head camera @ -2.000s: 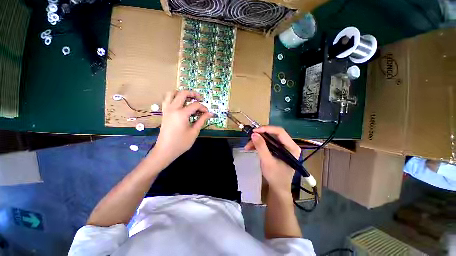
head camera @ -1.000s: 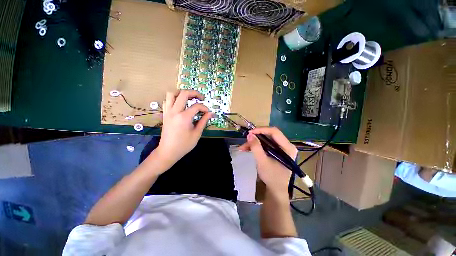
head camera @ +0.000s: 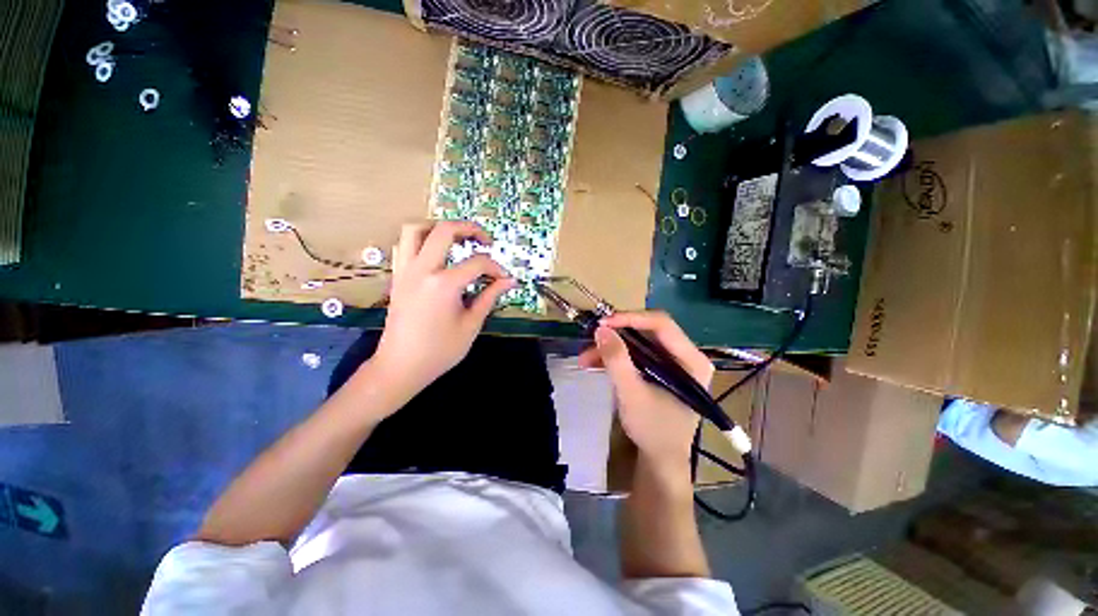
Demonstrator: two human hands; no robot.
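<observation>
The green-white PCB panel lies flat on a tan cardboard sheet. My right hand holds the black soldering iron; its tip and the thin curved guide beside it are at the panel's near end. My left hand is over the panel's near left part, thumb and forefinger pinched close to the tip, apparently on a thin lead wire; the pinch point is too small to see clearly. White wired discs with dark leads lie left of my left hand.
A black box with a solder reel and a round container stands at right. Cartons are at far right, with a person's sleeve beside them. A patterned strip lies behind the panel. More discs lie upper left.
The view has shifted slightly. The iron's tip stays at the panel's near end, and both hands keep nearly the same pose.
</observation>
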